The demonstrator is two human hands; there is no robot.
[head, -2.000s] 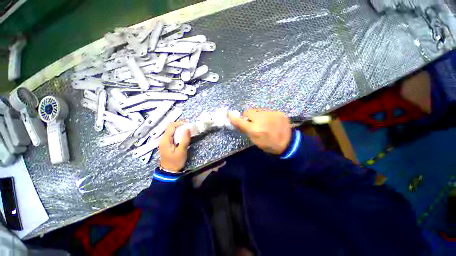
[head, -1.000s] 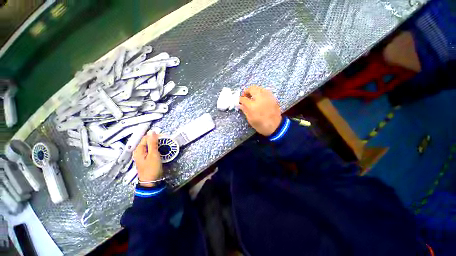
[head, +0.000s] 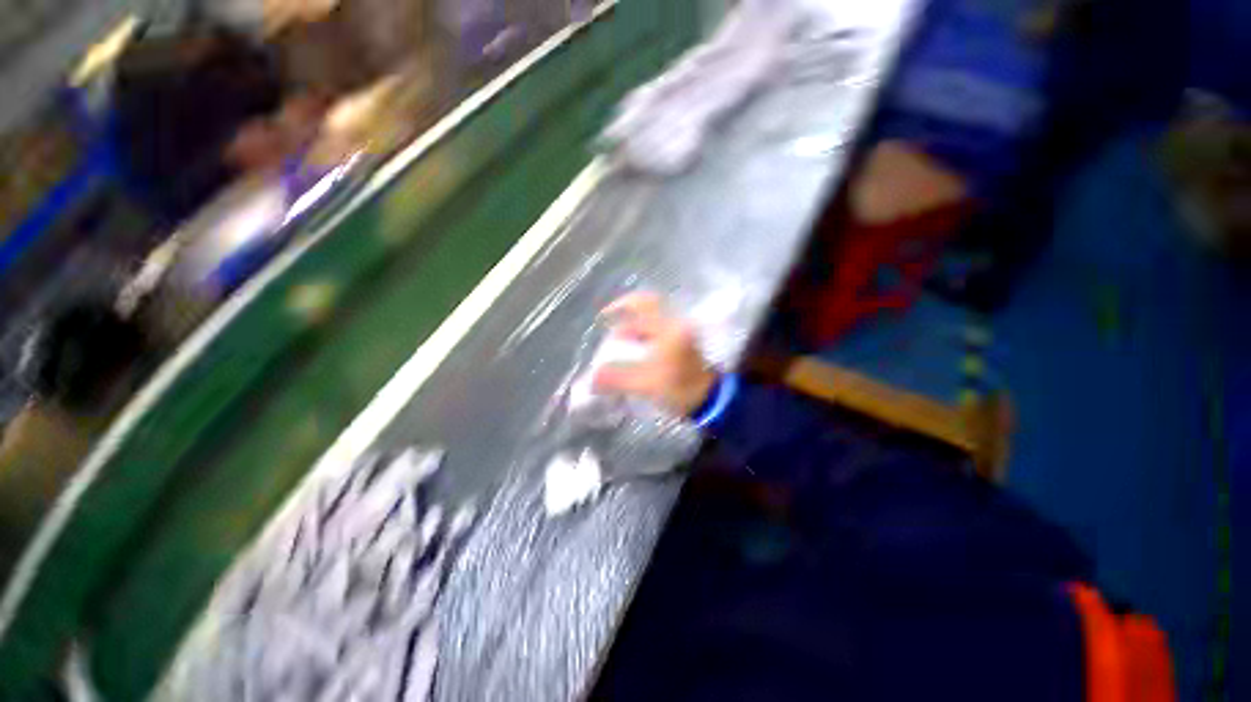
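The frame is blurred. My right hand (head: 656, 359) is over the silver bench with its fingers around a whitish piece (head: 604, 373), too smeared to name. A crumpled white lump (head: 572, 481) lies on the bench just below my right hand. A large pile of pale narrow handle covers (head: 323, 590) lies at the lower left, cut off by the bottom edge. My left hand is not in view.
The silver film bench (head: 535, 583) runs up to the right beside a green conveyor belt (head: 371, 295). A grey heap (head: 700, 103) lies farther up the bench. Blurred people are across the belt. Another person's arm (head: 899, 185) shows at upper right.
The view has swung right along the bench. The white lump, at my right hand before, now lies apart from it. My left hand and the fans have left the picture.
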